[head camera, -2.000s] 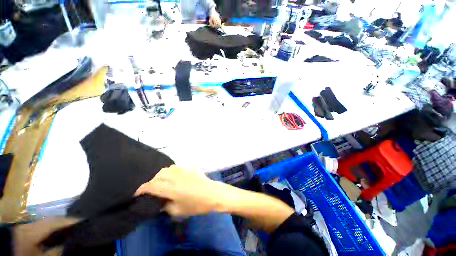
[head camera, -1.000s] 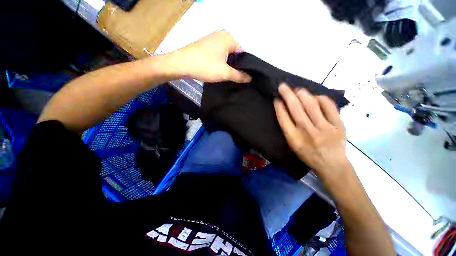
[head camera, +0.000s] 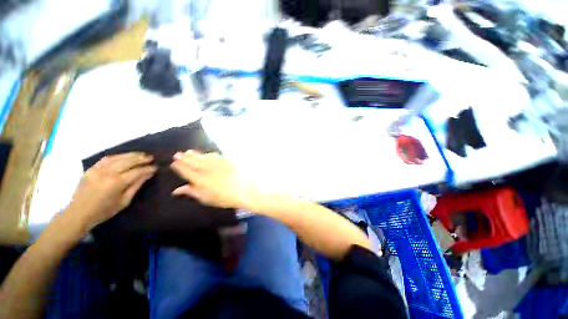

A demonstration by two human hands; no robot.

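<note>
A dark garment panel [head camera: 168, 209] lies on the white table at its front left, with its near part hanging over the edge above the lap. My left hand [head camera: 112, 184] rests on the panel's left part, fingers towards the middle. My right hand [head camera: 208, 177] rests on its right part, fingers pointing left. The fingertips of both hands are close together but apart. The frame is blurred, so I cannot tell whether the fingers pinch the cloth; both hands look flat on it.
Brown board [head camera: 18, 180] at the left. Dark cloth bundle [head camera: 159, 71] and dark strip [head camera: 273, 62] at the machine. Red-handled scissors [head camera: 411, 149] and dark pieces [head camera: 464, 132] at right. Blue basket [head camera: 408, 230] below the table edge, red stool [head camera: 486, 215] beyond.
The view has swung back up from the close look down. The panel now lies spread flatter on the table. My left hand has gone from gripping its edge to lying on it.
</note>
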